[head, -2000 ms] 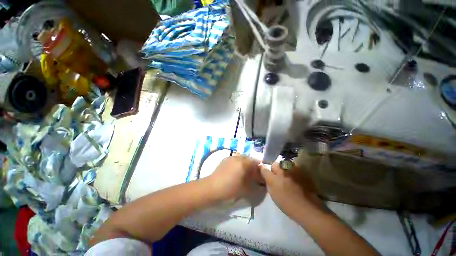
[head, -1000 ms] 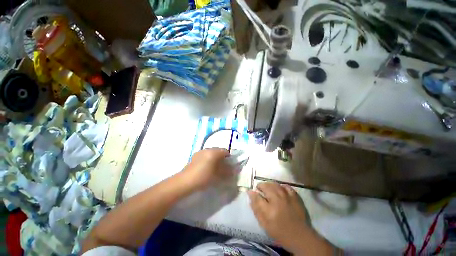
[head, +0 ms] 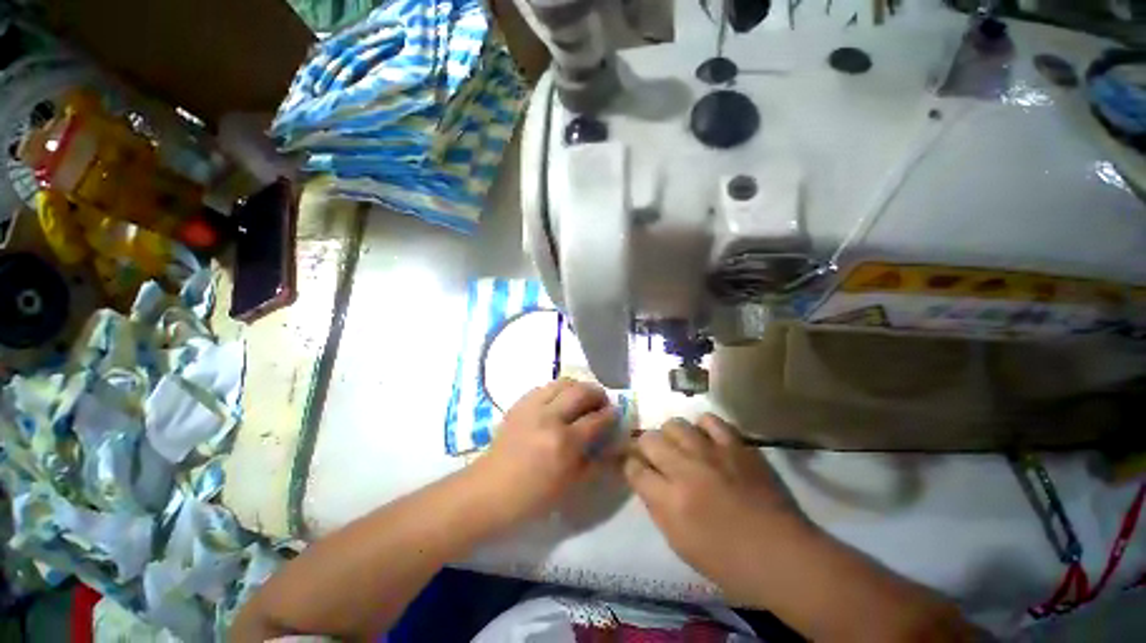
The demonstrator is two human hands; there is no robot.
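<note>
A blue-and-white checked piece (head: 468, 405) with a round opening lies flat on the white machine table, left of the needle area. My left hand (head: 559, 440) is on its right part, fingers bent, with a bit of fabric at the fingertips. My right hand (head: 704, 477) is close beside it, fingers curled down at the fabric's near edge; its fingertips' hold is hidden. The presser foot area (head: 687, 364) of the white sewing machine (head: 591, 251) is just beyond my hands, brightly lit. The fabric between my hands is mostly covered.
A stack of checked pieces (head: 415, 126) lies behind the needle area. A dark phone (head: 263, 251) lies at left. A crumpled heap of pale pieces (head: 126, 465) fills the far left. A slim metal tool (head: 1047, 506) and red cord (head: 1115, 565) lie at right.
My right hand has moved up and left to meet my left hand at the fabric. The view has shifted, so the machine head looks larger and further left. The checked piece still lies left of the needle.
</note>
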